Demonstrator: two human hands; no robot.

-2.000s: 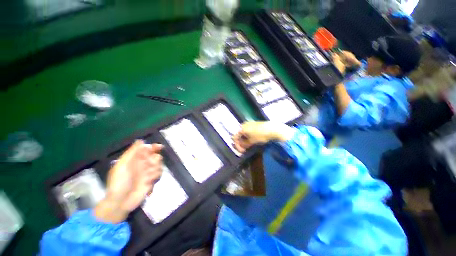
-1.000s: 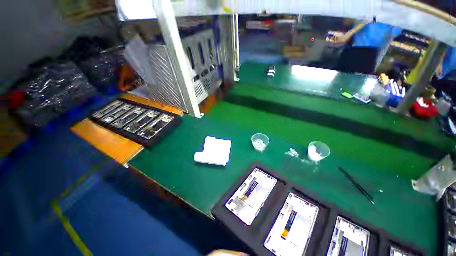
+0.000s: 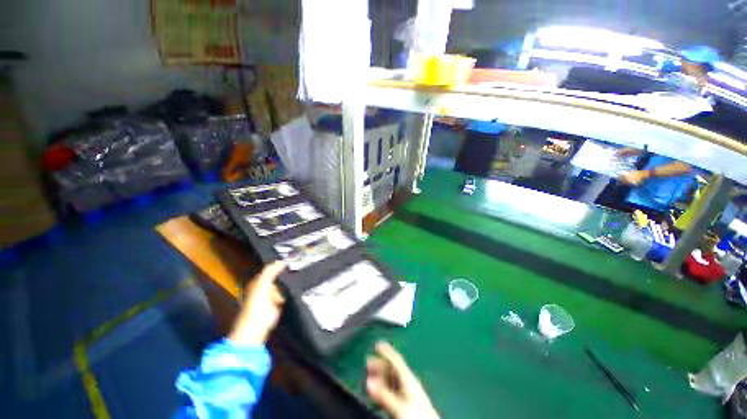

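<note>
A black foam tray (image 3: 293, 282) with several phone units lies tilted at centre-left, over another tray and the bench edge. Each slot shows a bright phone unit (image 3: 344, 293). My left hand (image 3: 262, 303) holds the tray's near left side, its fingertips at the edge. My right hand (image 3: 393, 380) is blurred, just off the tray's near right corner, with nothing visible in it; the picture's bottom edge cuts it off. The tray partly covers a white sheet (image 3: 399, 304) beside it.
Two clear cups (image 3: 463, 295) hold whitish contents, with small scraps (image 3: 513, 318) between them. Dark tweezers (image 3: 611, 379) lie at right. A white post (image 3: 353, 164) and shelf (image 3: 565, 100) rise beyond the tray. Another tray (image 3: 215, 218) lies underneath on the wooden-coloured surface. Workers are across the bench.
The view has swung left. The tray that lay in front is now at the left over the other tray, covering part of the white sheet. Both hands have come into view beside it.
</note>
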